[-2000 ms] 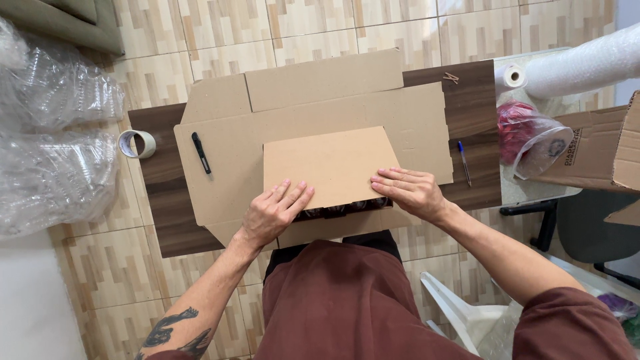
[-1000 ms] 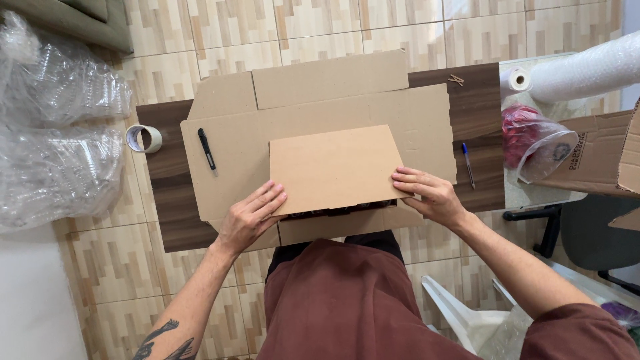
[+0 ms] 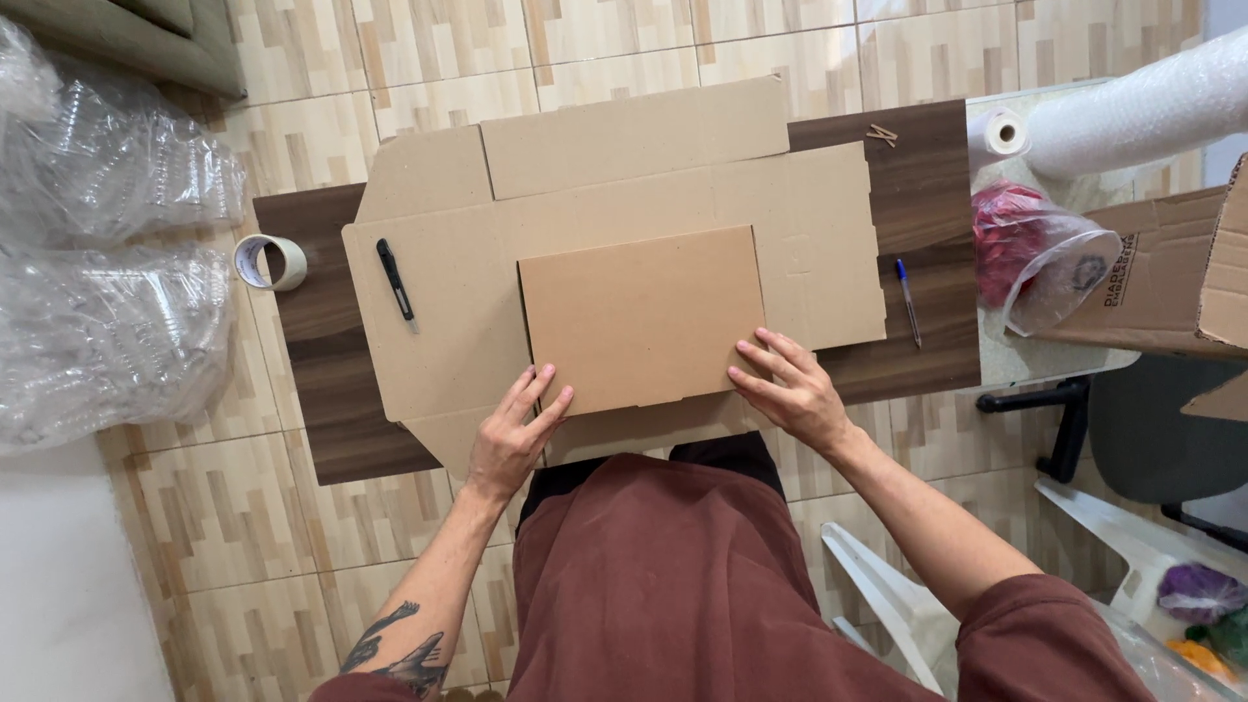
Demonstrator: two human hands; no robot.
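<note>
A cardboard box (image 3: 643, 317) with its lid down lies on a larger flattened cardboard sheet (image 3: 448, 322). At the box's near left corner my left hand (image 3: 517, 424) rests with its fingertips on the edge, fingers a little apart. My right hand (image 3: 790, 385) touches the near right corner in the same way, thumb and fingers spread. What is inside the box is hidden. A black utility knife (image 3: 395, 280) lies on the left part of the sheet. On the wooden table, right of the sheet, is a blue-capped pen (image 3: 909, 304).
A roll of tape (image 3: 270, 262) stands at the table's left edge. Plastic-wrapped clear containers (image 3: 117, 331) fill the far left. At the right are a bubble wrap roll (image 3: 1141, 102), a bag of red material (image 3: 1014, 244) and an open carton (image 3: 1155, 258). Small brown strips (image 3: 882, 135) lie at the back.
The lid has come down over the box's near side, where dark contents showed two seconds ago. Both hands have shifted from the lid's near part to the near corners.
</note>
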